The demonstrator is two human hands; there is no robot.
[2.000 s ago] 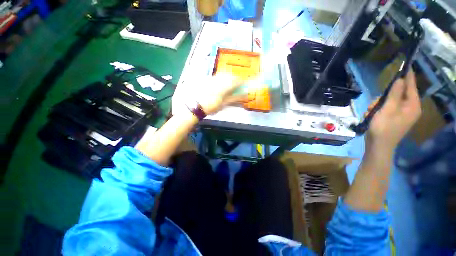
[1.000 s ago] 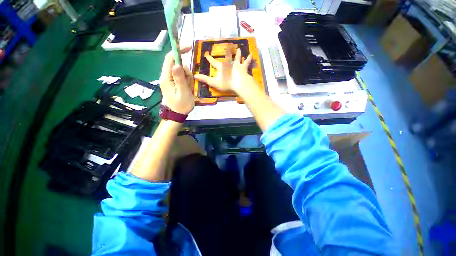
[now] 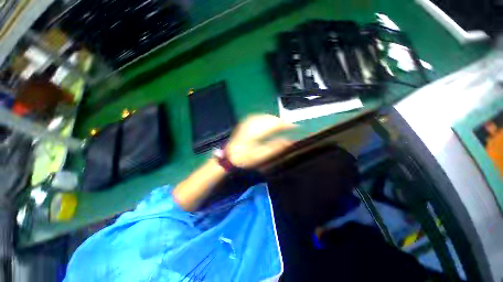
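Note:
My left hand (image 3: 259, 142) is blurred over the front edge of the green bench, its fingers pointing right; it holds nothing that I can see. My right hand is not in view. A dark screen panel (image 3: 211, 114) with a small gold tab lies just beyond my left hand, apparently on another one. More dark panels (image 3: 144, 136) with gold tabs lie side by side to the left. The orange fixture (image 3: 495, 148) shows at the right edge with the pale green cover (image 3: 469, 132) around it.
Black frames (image 3: 325, 58) are piled on the green bench (image 3: 248, 82), with white scraps (image 3: 401, 56) beside them. The white machine bed (image 3: 435, 115) adjoins at the right. A yellow roll-like item (image 3: 63, 206) and small items lie at the far left. A white-edged tray (image 3: 455, 25) is at the top right.
The view has swung left to the bench. My left hand has left the upright green cover and my right hand has left the fixture and gone out of view. The cover now appears lowered.

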